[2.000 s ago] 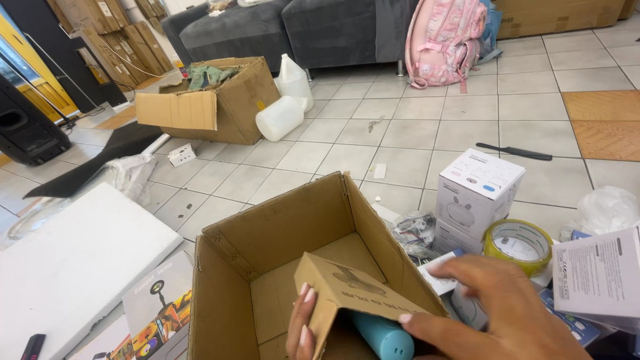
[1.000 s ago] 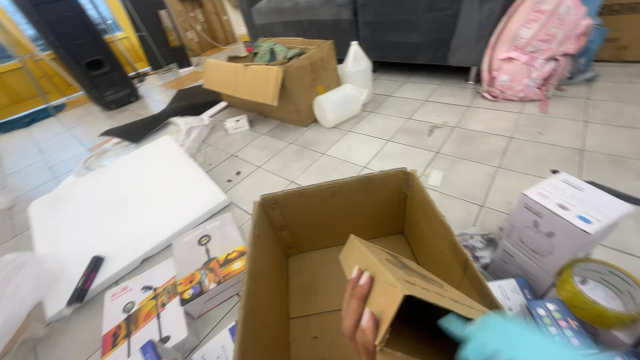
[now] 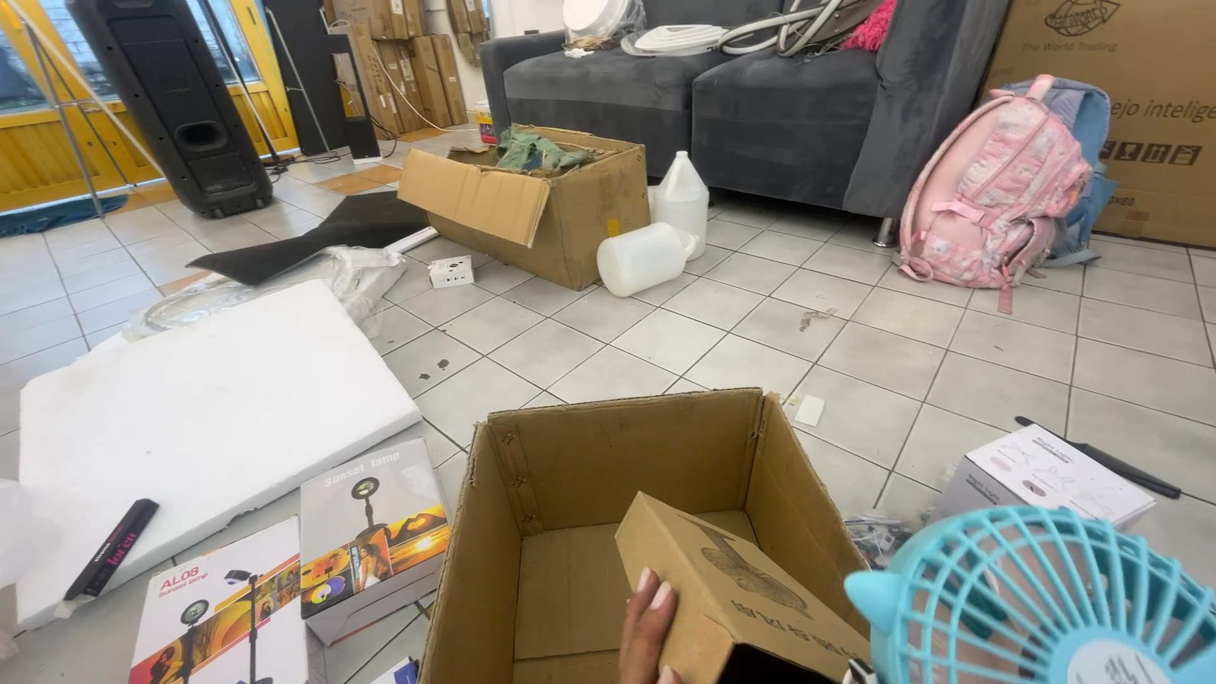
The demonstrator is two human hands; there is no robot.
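Note:
My left hand [image 3: 648, 627] grips the side of a small brown cardboard box [image 3: 731, 589], tilted over the large open cardboard box [image 3: 627, 456]. The small box bears a printed drawing of a fan, and its near end gapes dark. A turquoise handheld fan [image 3: 1035, 598] with a round slatted guard and a pointed ear fills the lower right, just beside the small box. My right hand is not visible; the frame's edge cuts off the fan's lower part.
Sunset lamp boxes [image 3: 375, 541] and a white foam sheet [image 3: 209, 427] lie at left. A white printed box [image 3: 1045, 475] stands at right. Farther off are a carton [image 3: 598, 209], plastic jugs [image 3: 646, 258], a pink backpack [image 3: 997, 190] and a grey sofa [image 3: 788, 114].
The turquoise fan, earlier partly inside the small box, is now out of it at the lower right. My right hand has left view. The view has shifted left.

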